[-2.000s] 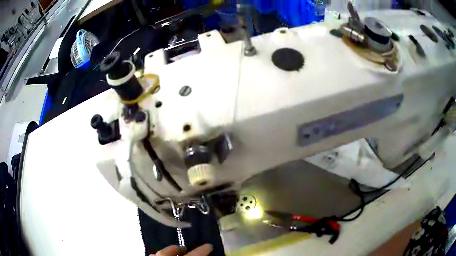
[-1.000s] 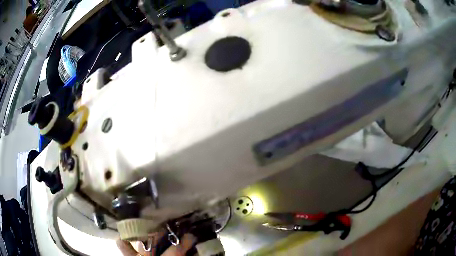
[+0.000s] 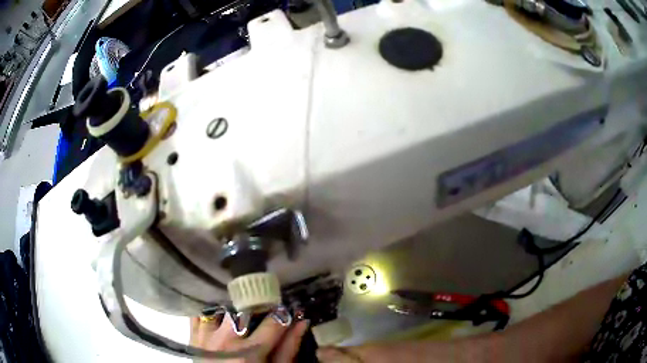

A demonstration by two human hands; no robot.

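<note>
The white sewing machine head (image 3: 369, 135) fills the middle. Bare fingers, seemingly my left hand (image 3: 241, 337), are bunched under its left end, behind the wire thread guides; a gold-coloured ring shows on one. A small piece of dark cloth (image 3: 307, 349) shows beside the fingertips. My right forearm comes in from the right along the bottom edge; my right hand (image 3: 337, 354) is mostly cut off beside the cloth. The guides, the cream tension knob (image 3: 255, 291) and the picture's edge hide the fingertips' hold. The needle is not clear.
Red-and-black-handled snips (image 3: 454, 305) lie right of the lit round disc (image 3: 361, 279) on the grey bed. A black cord (image 3: 543, 273) and crumpled white cloth (image 3: 535, 205) are under the machine arm. The white table (image 3: 60, 241) extends left. A patterned dark fabric (image 3: 628, 319) is at the right edge.
The view has moved closer to the machine head, then shifted slightly back. The fingers have moved up under the thread guides, covering most of the dark strip. The right forearm now reaches along the bottom.
</note>
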